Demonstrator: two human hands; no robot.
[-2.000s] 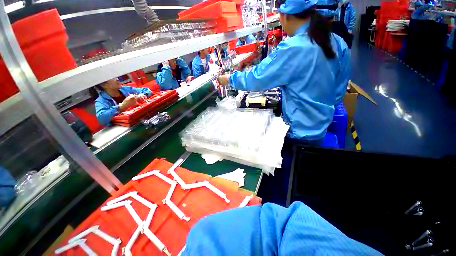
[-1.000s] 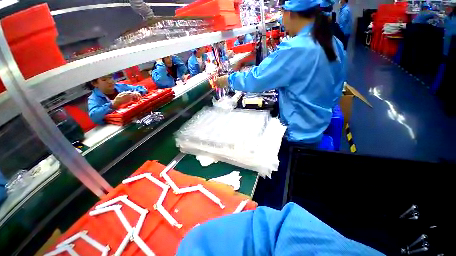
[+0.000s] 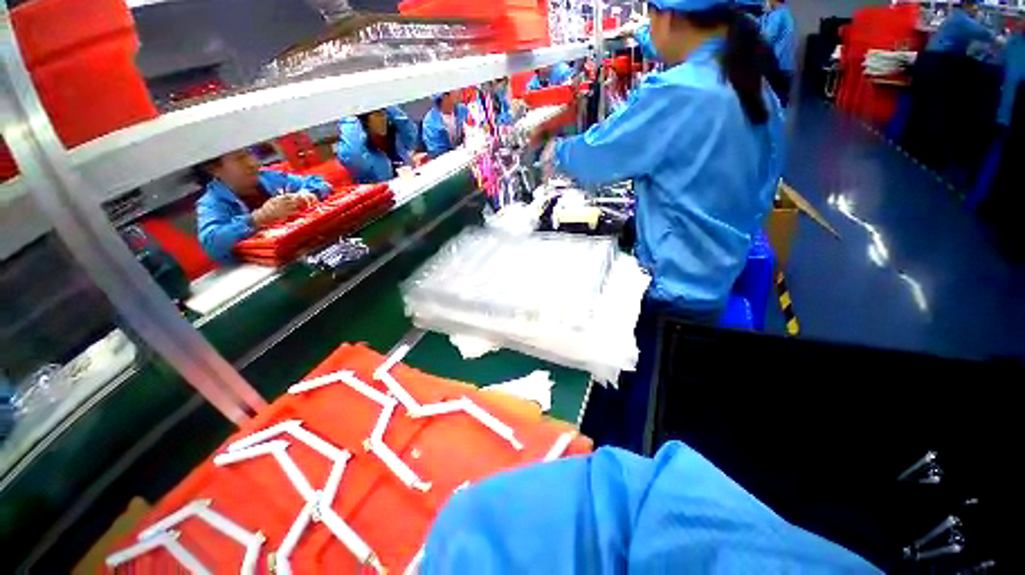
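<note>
Several white jointed arms (image 3: 386, 421) lie in zigzags on a red lined tray (image 3: 438, 474) at the lower left and centre. Cardboard shows at the tray's edges. My blue sleeve (image 3: 607, 511) crosses the bottom of the picture and covers the tray's lower right part. Neither of my hands is in the picture, so what they hold cannot be seen.
Stacked clear plastic trays (image 3: 523, 294) and crumpled white paper (image 3: 524, 389) lie on the green bench beyond. A metal post (image 3: 135, 270) rises at left. A black surface (image 3: 809, 438) at right bears small metal parts. A person in blue stands ahead; others sit across the line.
The view has shifted slightly. The person ahead has moved their arm and leaned a little further forward. The arms on the tray look the same.
</note>
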